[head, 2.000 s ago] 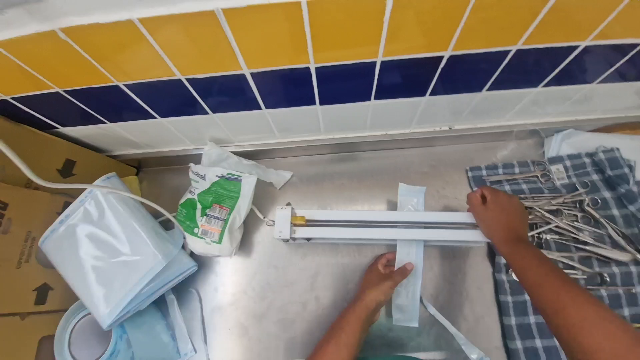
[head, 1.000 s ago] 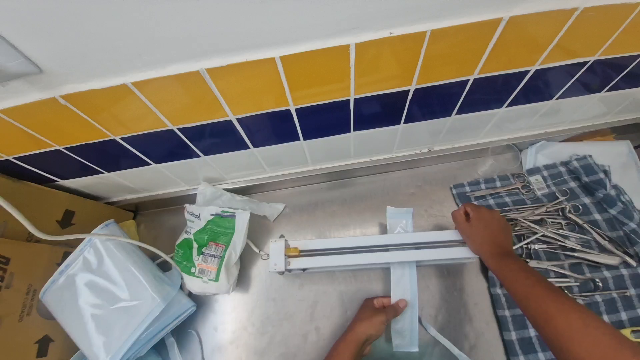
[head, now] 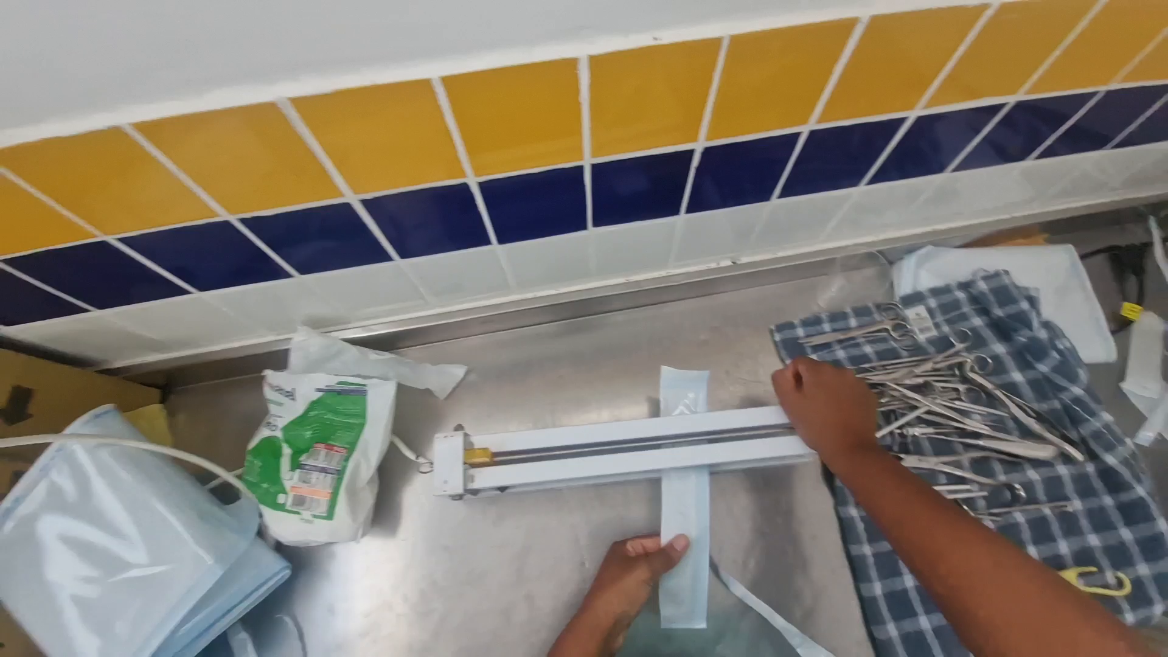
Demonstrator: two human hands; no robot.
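A white impulse heat sealer (head: 630,445) lies across the metal counter, its long arm lowered over a narrow pale-blue sterilization pouch (head: 684,538). The pouch crosses the sealer and sticks out on both sides. My left hand (head: 639,561) pinches the pouch's near part, thumb on top. My right hand (head: 826,406) is a fist at the right end of the sealer arm, gripping or pressing it; the fingers are partly hidden. Right beside it, several metal scissors and clamps (head: 967,401) lie on a checked blue cloth (head: 1095,511).
A green-and-white plastic packet (head: 315,456) stands left of the sealer. Folded light-blue wrap (head: 119,538) and a cardboard box (head: 27,392) are at the far left, with a white cable across them. A tiled wall (head: 648,187) borders the metal counter (head: 511,566). A pale strip lies near my left hand.
Both hands keep their places on the pouch and the sealer arm. The view has tilted upward, showing more wall.
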